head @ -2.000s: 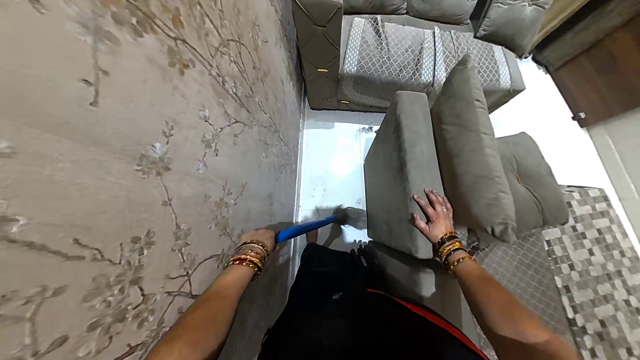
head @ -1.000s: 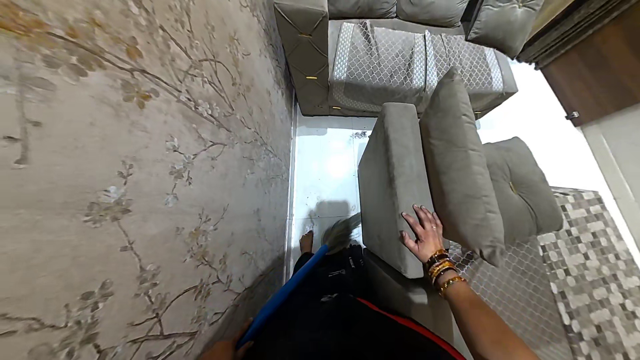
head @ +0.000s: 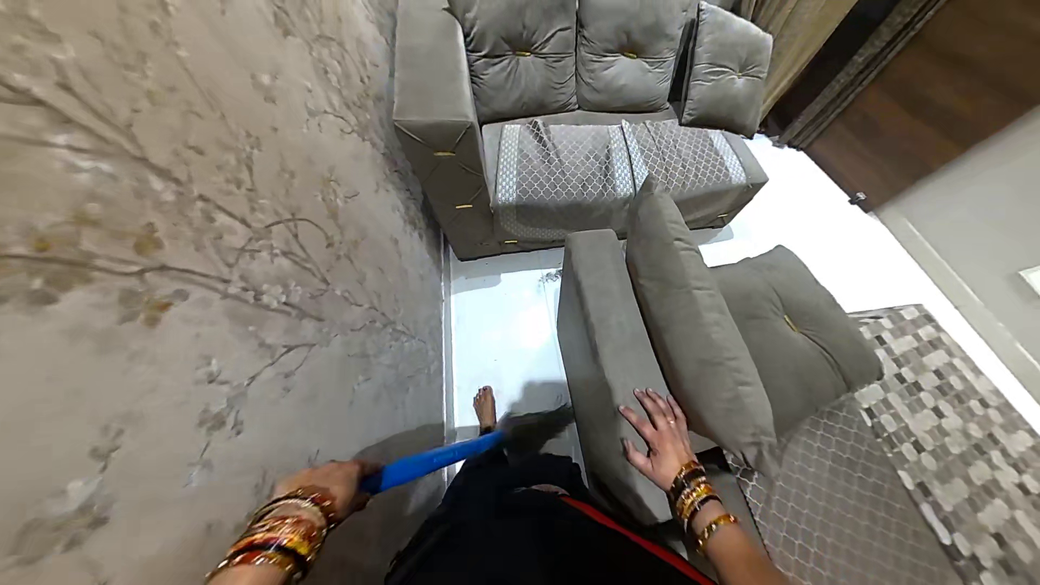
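Observation:
My left hand [head: 325, 486], with bangles at the wrist, is closed around the blue handle of a broom [head: 439, 461] beside the wall. The broom's dark, blurred bristles [head: 536, 429] are low over the white floor, between my bare foot [head: 485, 408] and the grey sofa's backrest. My right hand [head: 662, 439], also with bangles, rests with spread fingers on top of that upholstered backrest [head: 605, 325]. Against its far side leans a grey cushion [head: 695, 325], and a tufted cushion [head: 792, 325] lies to the right of that.
A floral-patterned wall [head: 203, 284] rises close on my left. Ahead stands a second grey sofa [head: 439, 106] with a patterned cover [head: 569, 175]. A strip of white floor [head: 504, 325] runs between wall and backrest. A checkered rug [head: 951, 406] and a brown door [head: 918, 97] are at the right.
The left hand and broom handle, low at the frame's bottom a second ago, are higher, with the handle now slanting across in front of me. The right hand stays on the backrest. The view shows more ahead.

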